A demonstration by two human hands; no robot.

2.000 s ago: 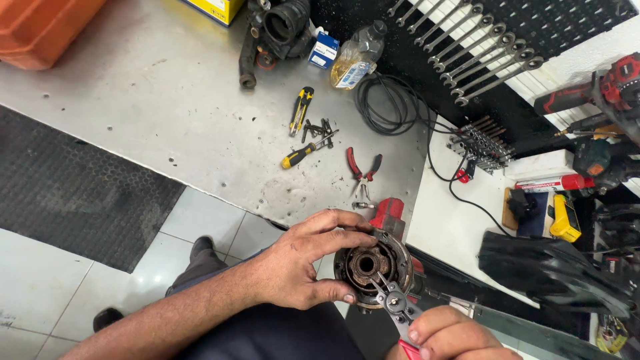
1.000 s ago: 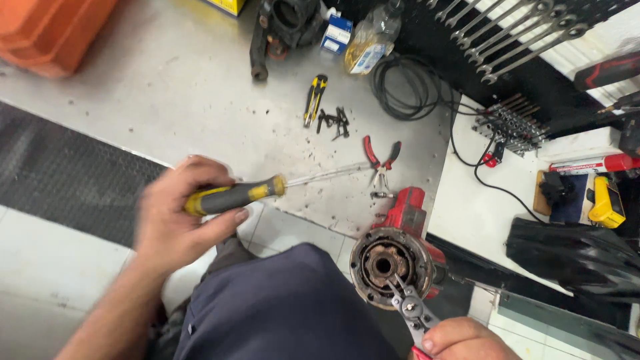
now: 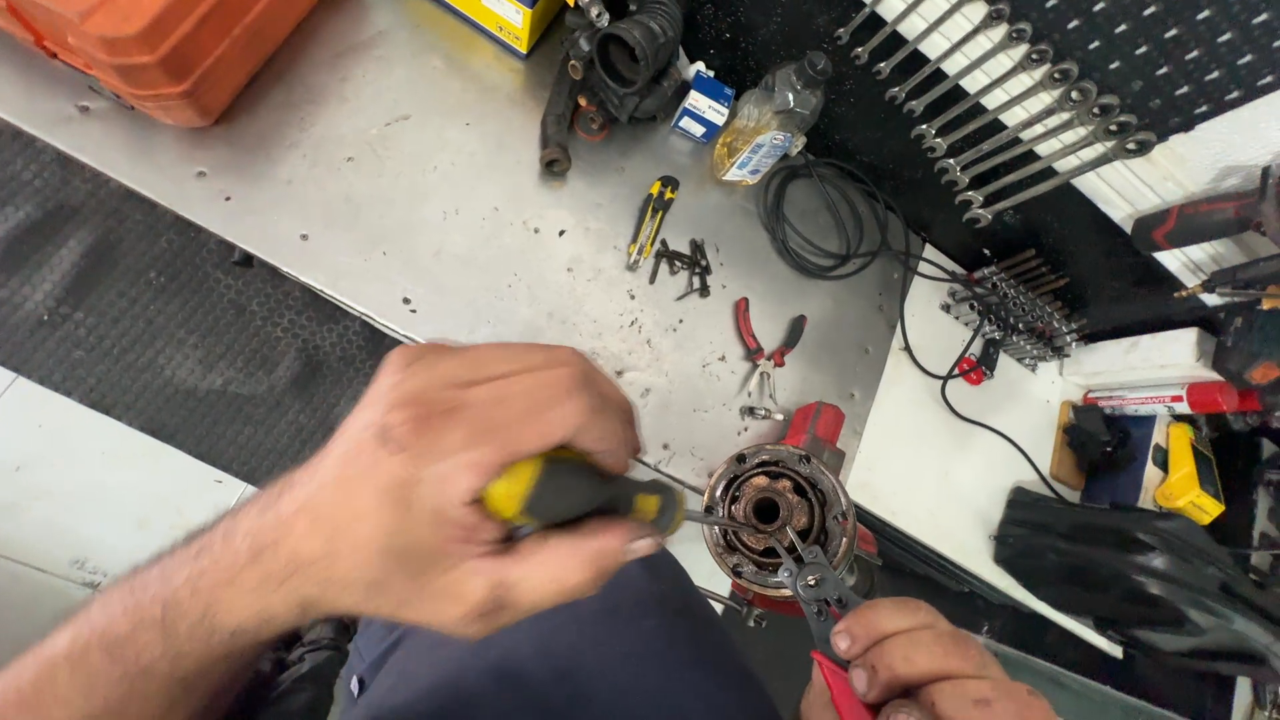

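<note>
My left hand (image 3: 480, 480) grips the yellow and black handle of a screwdriver (image 3: 590, 495), its tip reaching to the inner ring of a greasy CV joint (image 3: 765, 512). With my right hand (image 3: 920, 660) I hold snap ring pliers (image 3: 825, 600) with red handles, their thin tips at the joint's centre, close to the screwdriver tip. The joint faces up in front of a red vise (image 3: 815, 430) at the bench edge. Whether the pliers' tips sit in a ring cannot be told.
On the metal bench (image 3: 480, 230) lie red-handled pliers (image 3: 765, 350), black bolts (image 3: 685, 268), a utility knife (image 3: 653, 222), a coiled black cable (image 3: 820, 220), a bottle (image 3: 770, 120) and an orange case (image 3: 170, 50). Wrenches (image 3: 1060, 150) hang behind; sockets (image 3: 1020, 310) stand at right.
My left hand left the joint and took the screwdriver, which lay on the bench by the bolts. It then brought the tip over to the joint. The right hand stays there with its pliers.
</note>
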